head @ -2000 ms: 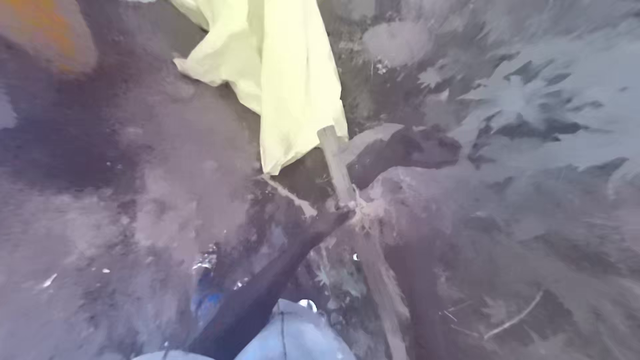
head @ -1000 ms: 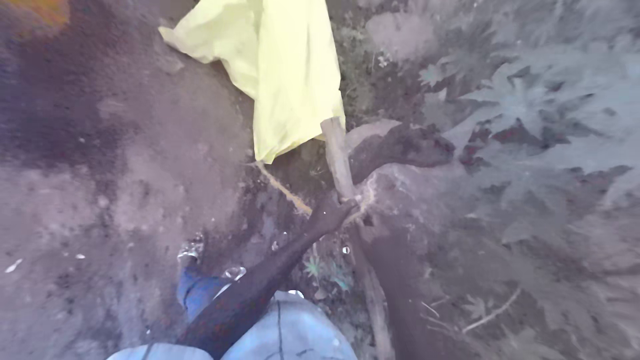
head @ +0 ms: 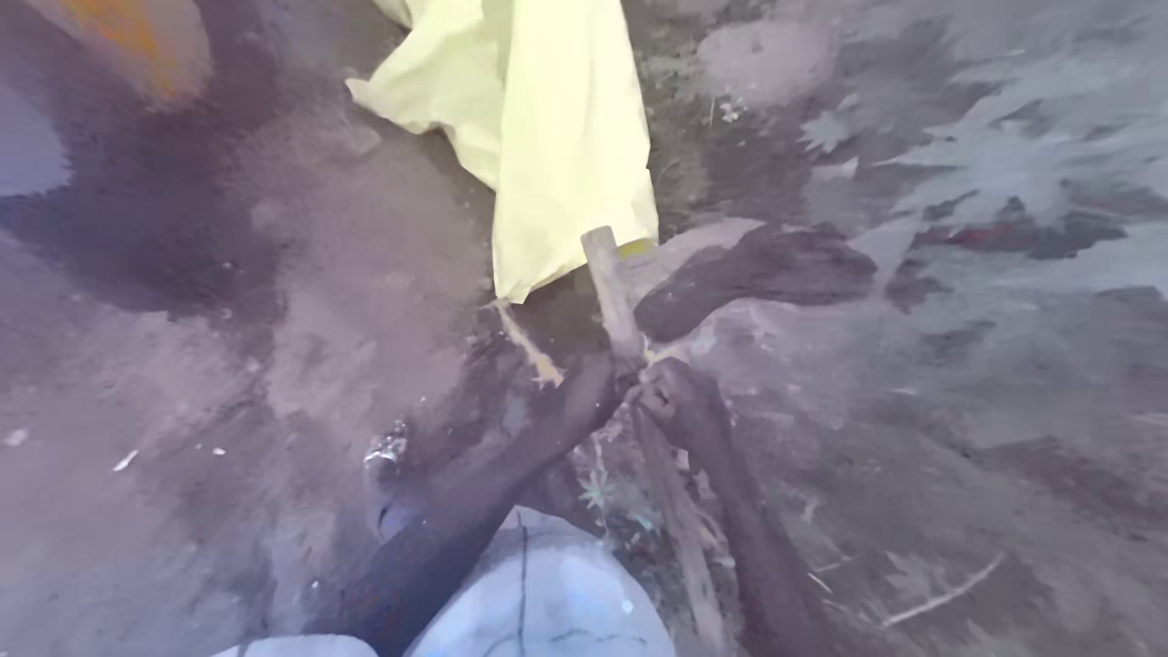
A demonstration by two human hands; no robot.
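A wooden pole (head: 610, 287) runs from the middle of the view down toward the bottom edge. My left hand (head: 613, 383) is at the pole, its fingers dark and blurred against the wood. Close beside it, on the pole's right side, my right hand (head: 673, 397) has its fingers curled at a pale fibrous strand (head: 659, 354); the two hands nearly touch. Above the hands, a pale yellow cloth or sheet (head: 575, 137) reaches down behind the pole's upper end. What exactly lies between my fingers is too blurred to tell.
Bare soil (head: 347, 365) surrounds the pole, with a short pale stick (head: 531, 345) at its left. Broad-leaved plants (head: 1013, 146) stand at the right, and a thin twig (head: 949, 591) lies lower down. My light-coloured trouser leg (head: 557, 593) shows at the bottom.
My right hand is now beside my left at the pole, with its forearm rising from the bottom; neither earlier frame plainly shows it there. My left hand stays at the pole.
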